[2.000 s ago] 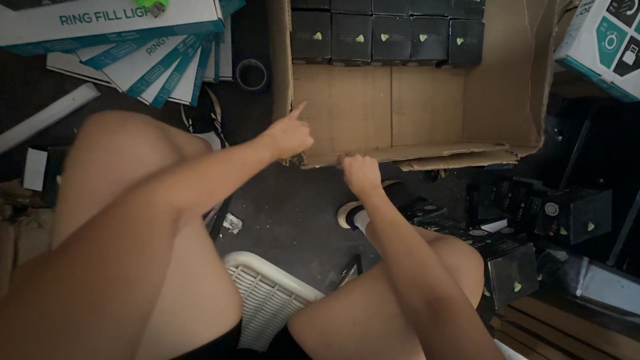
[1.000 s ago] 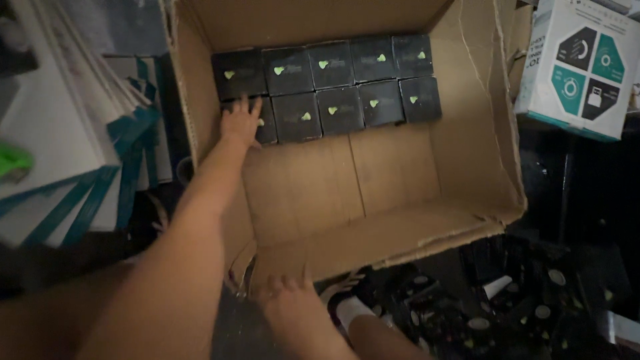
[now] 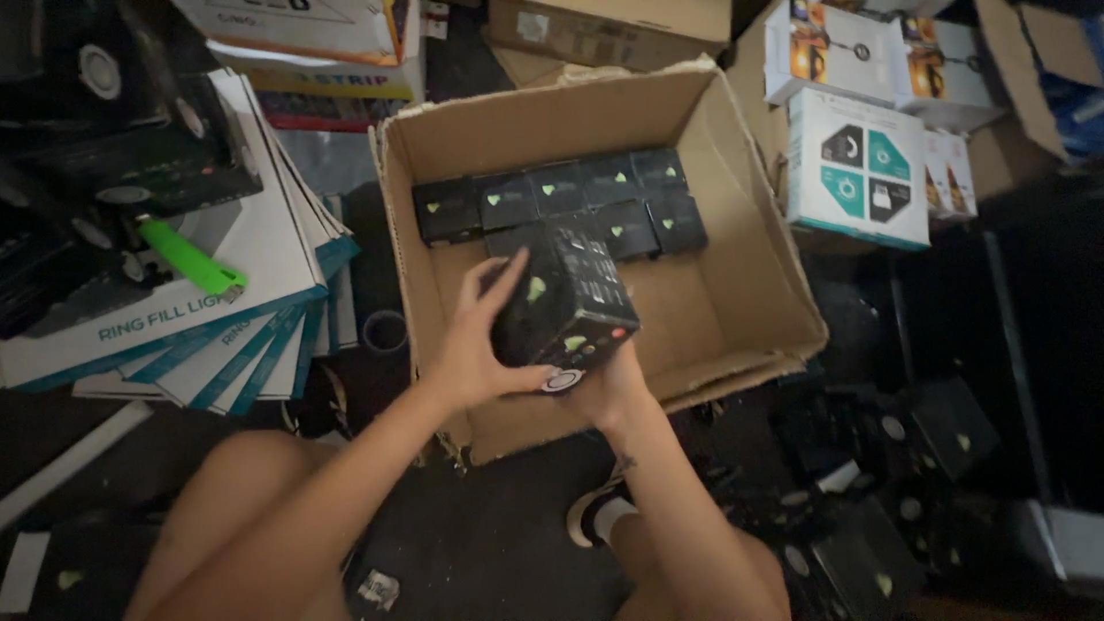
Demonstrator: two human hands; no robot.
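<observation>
Both hands hold one black printed box (image 3: pixel 565 302) with green marks above the near part of an open cardboard carton (image 3: pixel 733 345). My left hand (image 3: pixel 483 336) grips its left side, thumb along the lower edge and fingers over the top. My right hand (image 3: pixel 612 384) supports it from below and the right, its fingers mostly hidden behind the box. Inside the carton, small black boxes (image 3: pixel 561 191) stand in two rows against the far side; the held box hides part of the nearer row.
Ring fill light boxes (image 3: pixel 172 319) lie fanned at the left, with a bright green tool handle (image 3: pixel 191 259) on top. A white and teal box (image 3: pixel 858 168) stands right of the carton. More black boxes (image 3: pixel 871 552) lie at lower right, and a tape roll (image 3: pixel 384 332) beside the carton.
A second ago my left hand was on the near row inside the carton and my right hand at its near edge. Now both hold a black box above it. The view has shifted.
</observation>
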